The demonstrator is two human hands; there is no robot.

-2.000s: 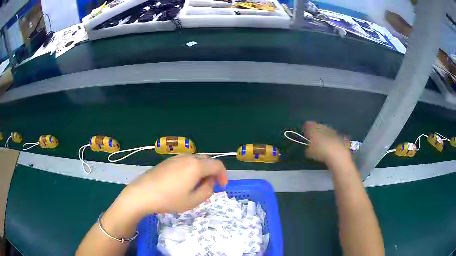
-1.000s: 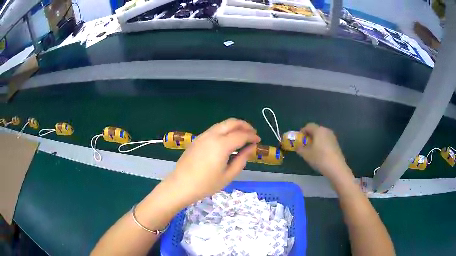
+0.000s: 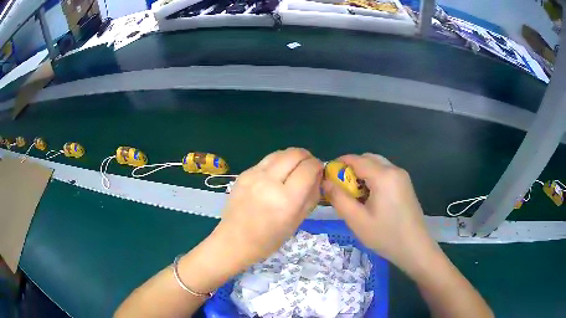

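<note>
My right hand (image 3: 378, 202) holds a yellow unit (image 3: 345, 178) with a blue band, tilted, above the near rail. My left hand (image 3: 273, 199) meets it at the unit's left end, fingertips pinched together; what they hold is hidden behind the fingers. Part of another yellow unit shows below the fingertips. The blue basket (image 3: 380, 289), with a heap of white printed slips (image 3: 304, 276), is just below both hands. More yellow units with white cord loops lie in a row on the green conveyor belt, the closest whole one (image 3: 205, 163) left of my left hand.
A slanting grey upright (image 3: 524, 149) stands at the right, with yellow units near it. The grey near rail (image 3: 143, 190) runs across. Brown cardboard (image 3: 22, 211) lies at the left. White foam trays (image 3: 347, 18) and a small white piece (image 3: 293, 45) are at the back.
My right hand has lifted the yellow unit and turned it, moving left to my left hand. My left hand has shifted slightly right and its fingers have closed together. The view has shifted slightly.
</note>
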